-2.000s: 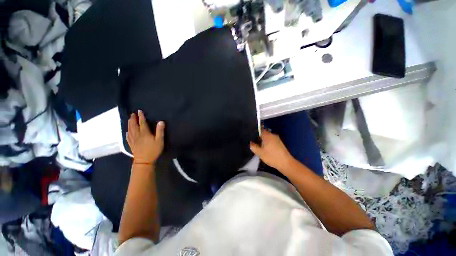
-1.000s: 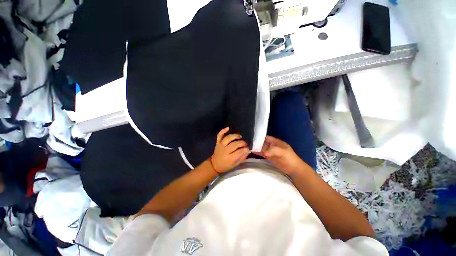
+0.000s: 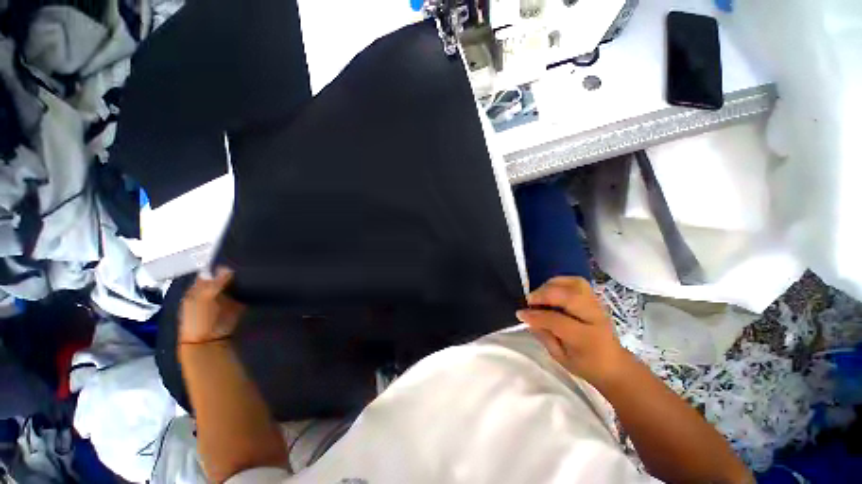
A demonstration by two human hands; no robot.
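Note:
A large black fabric panel (image 3: 369, 180) lies over the table's front edge towards my lap, its top corner at the presser foot area (image 3: 450, 38). A white lining panel (image 3: 511, 213) shows as a thin rim along its right edge. My right hand (image 3: 567, 321) pinches the panel's lower right corner between thumb and fingers. My left hand (image 3: 210, 307) is blurred at the panel's lower left corner, its fingers at the edge; whether it grips is unclear.
The white overlock machine (image 3: 548, 28) stands at the top. A smartphone (image 3: 693, 60) lies on the table's right. More black panels (image 3: 213, 85) lie at left, beside crumpled grey-white garments (image 3: 61, 161). White panels with a grey strip (image 3: 669, 222) lie at right, above floor scraps.
My left hand has moved from beside my right hand to the panel's lower left corner. My right hand has moved slightly right and down with its corner, and the panel is spread wider.

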